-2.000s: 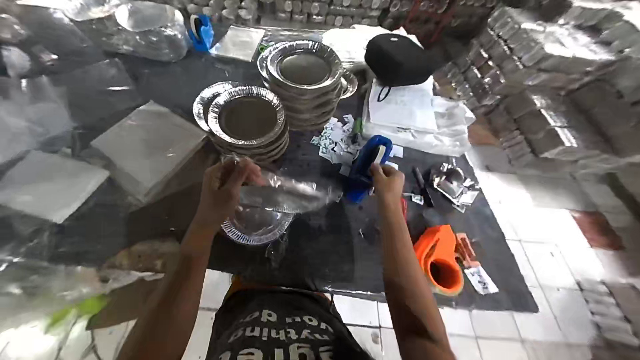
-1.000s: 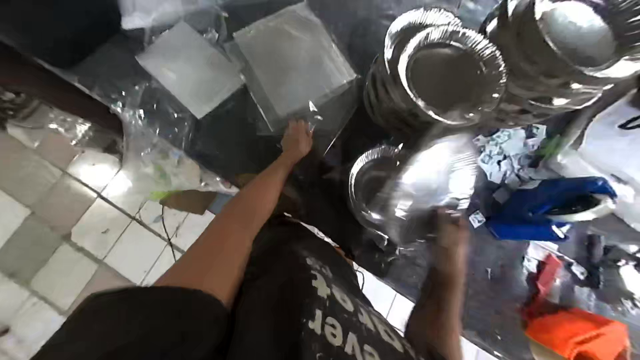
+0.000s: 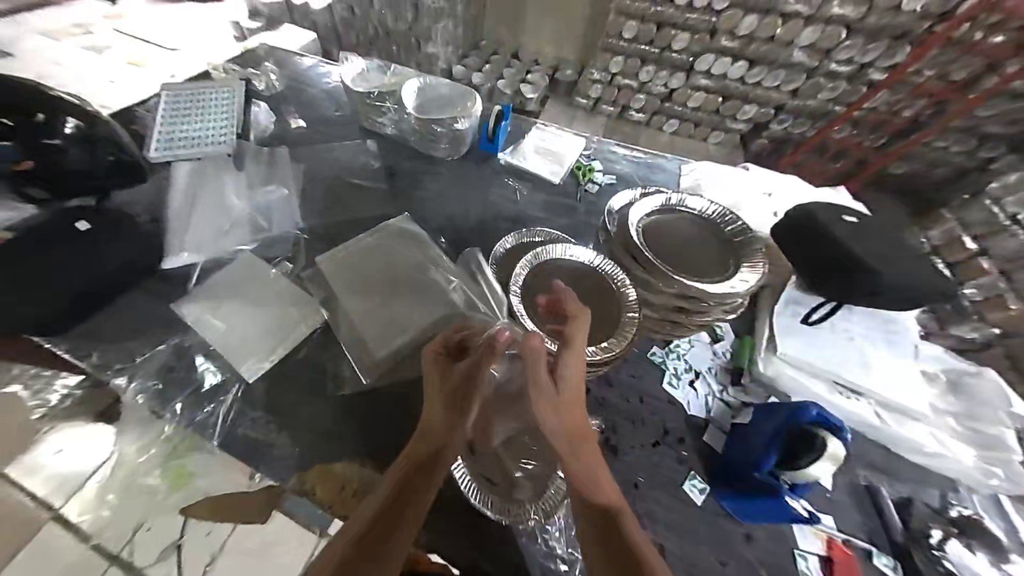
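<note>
My left hand (image 3: pixel 456 372) pinches the edge of a clear plastic bag (image 3: pixel 500 400) between thumb and fingers. My right hand (image 3: pixel 560 360) holds the same bag's edge from the other side, its upper fingers spread. Below both hands, a round foil tray with a crimped rim (image 3: pixel 512 504) lies partly hidden behind the forearms. Just beyond my right hand rises a stack of foil trays (image 3: pixel 612 288), with a taller tray stack (image 3: pixel 692 240) to its right. Left of my hands lies a pile of clear flat bags (image 3: pixel 392 288), beside another square bag pile (image 3: pixel 250 314).
A blue tape dispenser (image 3: pixel 780 464) and scattered small labels (image 3: pixel 696 376) lie at the right. A black cap (image 3: pixel 860 256) rests on white plastic. Farther back are wrapped oval containers (image 3: pixel 440 112), a smaller blue dispenser (image 3: pixel 495 128) and green-handled scissors (image 3: pixel 588 172).
My left hand has moved from the flat bag pile to meet my right hand above the lower tray, and a clear bag is now between them. The view has swung considerably.
</note>
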